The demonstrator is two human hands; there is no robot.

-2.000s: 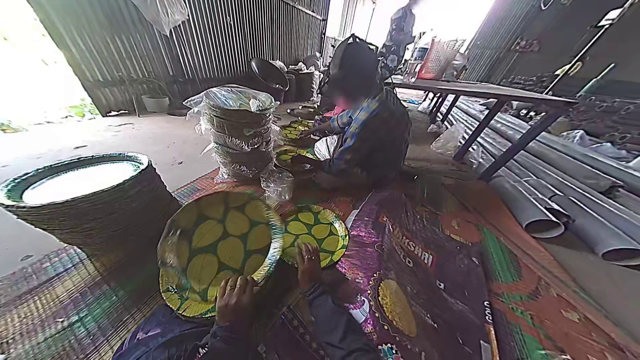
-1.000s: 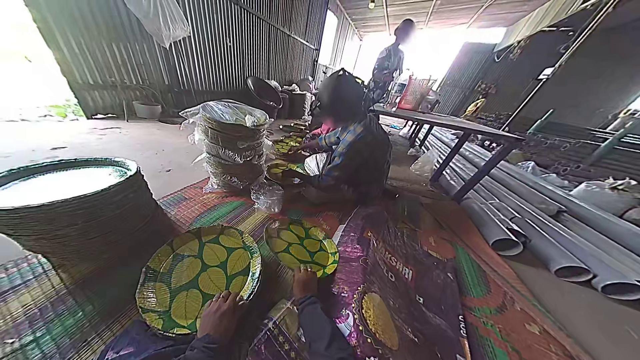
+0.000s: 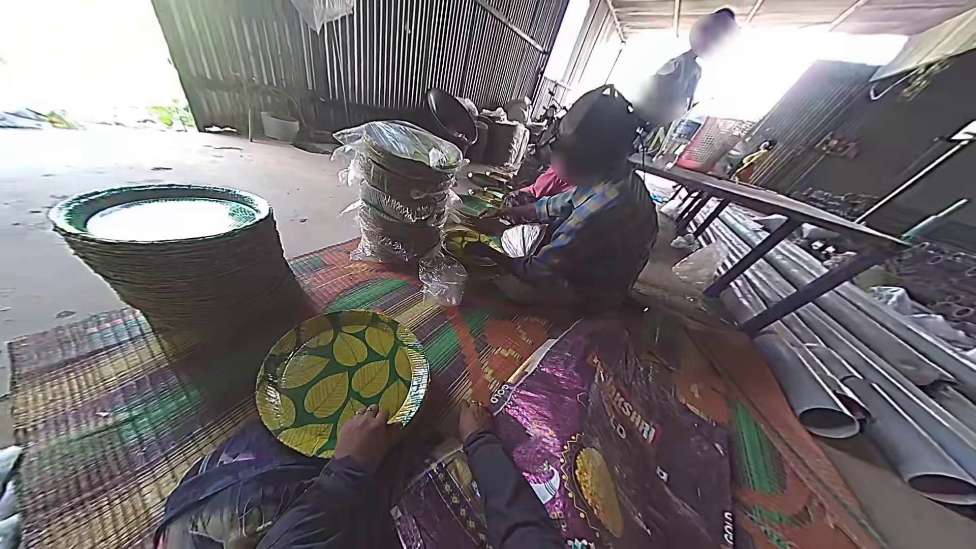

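Note:
My left hand (image 3: 364,436) grips the near rim of a round green plate with a yellow leaf pattern (image 3: 324,381), low and left of centre in the head view. The plate is held above the woven mat, and whether others lie under it I cannot tell. To its right, my right hand (image 3: 474,419) is at the edge of a purple printed plastic sack (image 3: 557,412); its fingers are partly hidden and I cannot tell whether they hold anything. Left of the leaf plate stands a tall stack of plates with green rims (image 3: 164,236).
Plastic-wrapped plate stacks (image 3: 404,191) stand on the woven mat (image 3: 99,412). A person (image 3: 595,244) sits beyond, near more leaf-patterned plates. Another person (image 3: 675,84) stands at the back. A long table (image 3: 778,202) and grey pipes (image 3: 877,343) are on the right.
The second leaf-patterned plate, seen earlier under my right hand, is no longer visible there. My left hand stays on the rim of a leaf-patterned plate.

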